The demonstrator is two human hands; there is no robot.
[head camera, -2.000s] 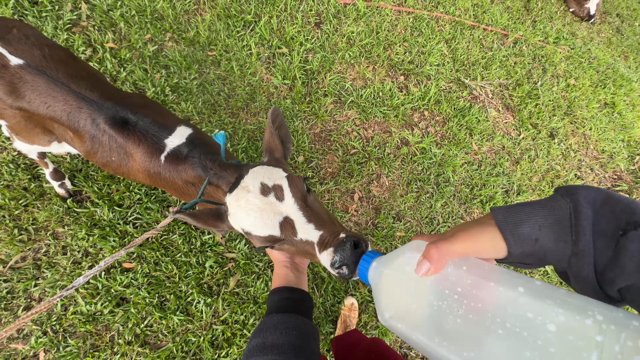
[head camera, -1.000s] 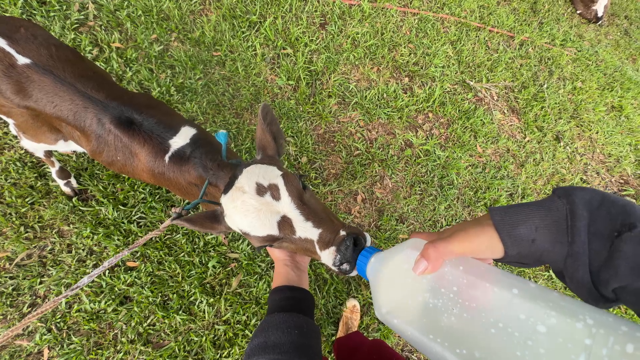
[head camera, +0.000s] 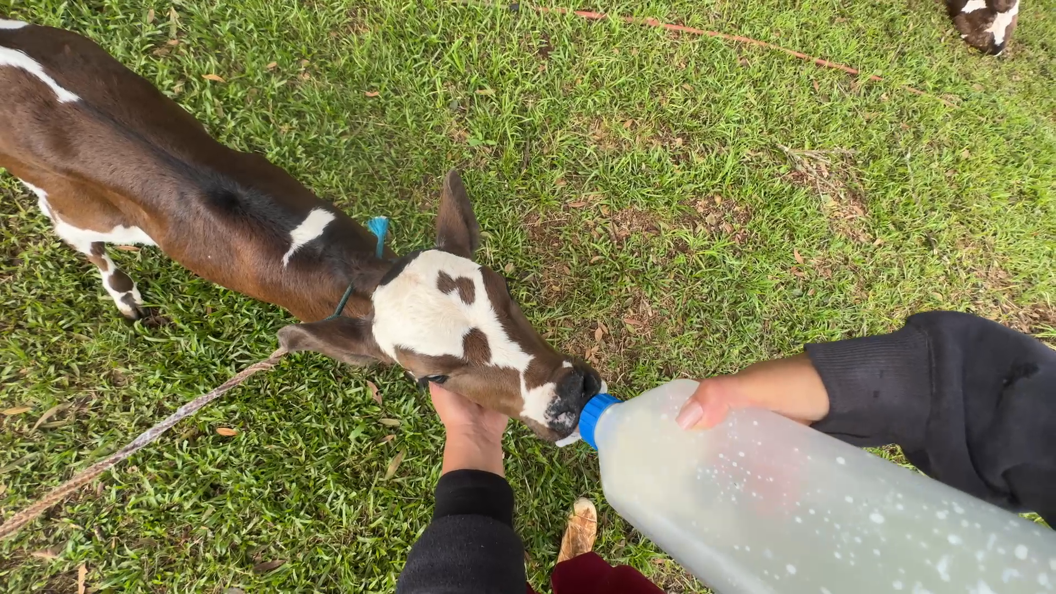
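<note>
A brown and white calf (head camera: 247, 239) stands at the left, its muzzle against the blue cap (head camera: 596, 419) of a large translucent plastic bottle (head camera: 792, 495). Whitish liquid shows inside, and white drops mark the bottle's wall. My right hand (head camera: 742, 398) grips the bottle near its shoulder, thumb on top, the fingers hidden behind it. Under the calf's jaw is my left hand (head camera: 469, 417), palm up against it, its fingers mostly hidden by the head. A blue-green cord collar (head camera: 343, 300) goes round the calf's neck, with a frayed blue end (head camera: 378, 234) on top.
A rope (head camera: 148, 436) runs from beside the calf's neck to the lower left edge. Across the grass (head camera: 660, 165) at the top lies a reddish line (head camera: 709, 31). Part of another brown and white animal (head camera: 986, 23) shows top right. A shoe tip (head camera: 579, 528) is at the bottom.
The calf's head has tipped slightly, with its muzzle lower against the blue cap. Both hands keep about the same places, at the jaw and on the bottle.
</note>
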